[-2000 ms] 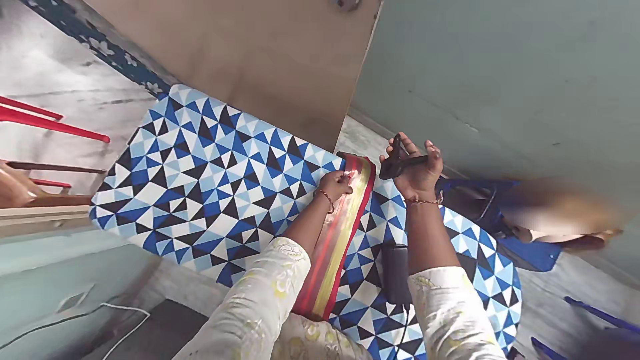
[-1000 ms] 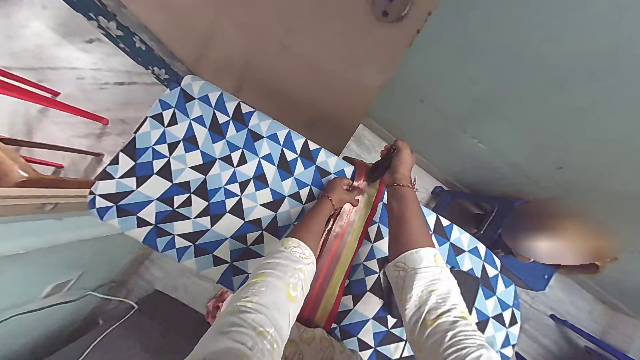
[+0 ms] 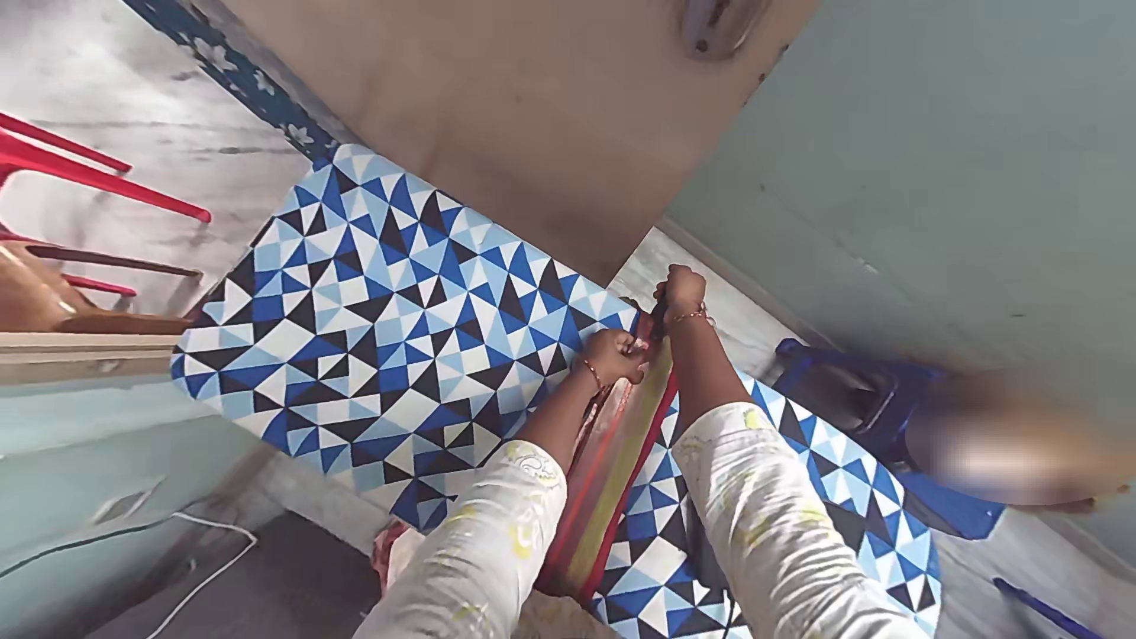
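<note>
A striped cloth (image 3: pixel 612 479) in red, yellow-green and pink lies across a padded board (image 3: pixel 426 302) covered in blue, white and black triangles. The fingers of my left hand (image 3: pixel 614 357) are closed on the cloth's left edge, near its far end. Just beyond and to the right, my right hand (image 3: pixel 683 291) grips a small black object (image 3: pixel 658 318) at the far end of the cloth; the hand mostly hides it, so its kind is unclear. A dark object (image 3: pixel 703 546) with a cord lies on the board, partly under my right sleeve.
Beyond the board stands a brown panel (image 3: pixel 532 106), with a pale green wall (image 3: pixel 941 177) at right. A blue plastic chair (image 3: pixel 954 506) is beside the board, with a blurred shape over it. Red chair parts (image 3: pixel 106 177) and a white cable (image 3: pixel 209 568) are at left.
My right hand, open-palmed with the black object two seconds ago, has turned over and moved to the cloth's far end, its fingers now closed. My left hand stays at the cloth's edge.
</note>
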